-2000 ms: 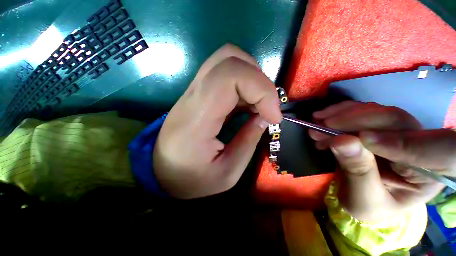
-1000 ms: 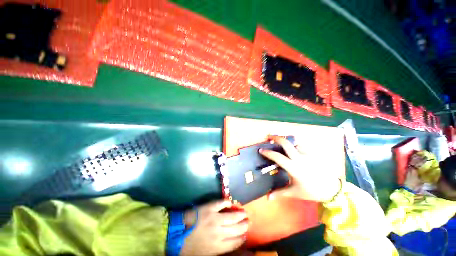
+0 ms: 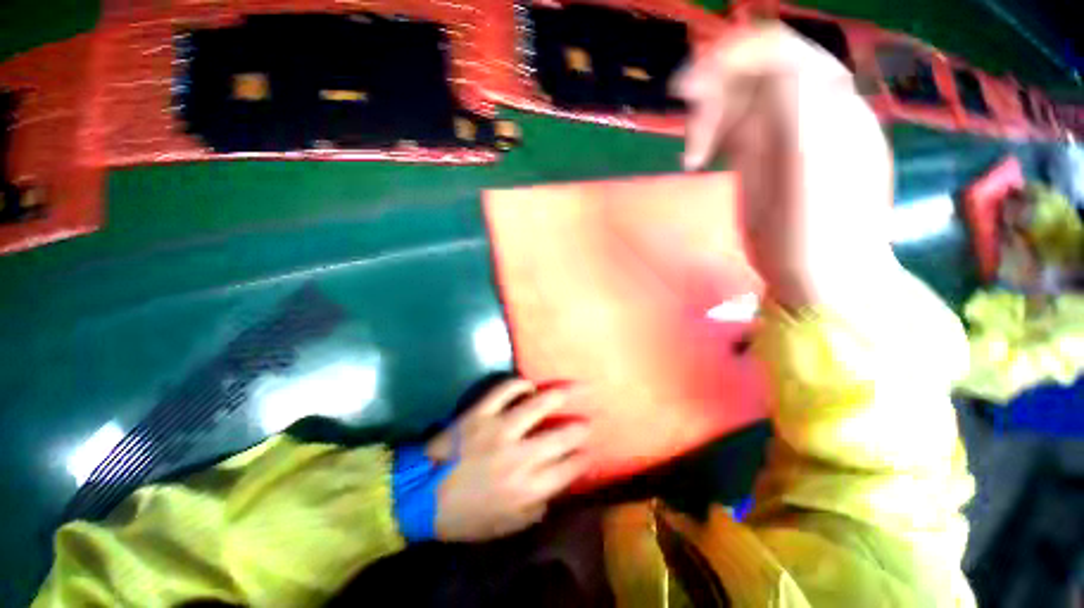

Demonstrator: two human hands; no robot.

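The orange-red work mat lies bare of any board on the green bench. My left hand, with a blue wrist band, rests with bent fingers at the mat's near left corner; whether it grips anything is unclear. My right hand is raised past the mat's far right corner, over the edge of the conveyor. It is blurred and overexposed, and I cannot tell whether it holds anything. A circuit board lies face up on red bubble wrap on the conveyor. No tweezers can be made out.
A sheet of small black pads lies on the bench left of the mat. The green conveyor runs across the back with several more boards on red wrap, one of them left of my right hand. Another worker in yellow is at the far right.
The board that lay on the mat under my right hand is gone from it. My right hand has moved up and away to the conveyor. My left hand stays at the mat's near corner.
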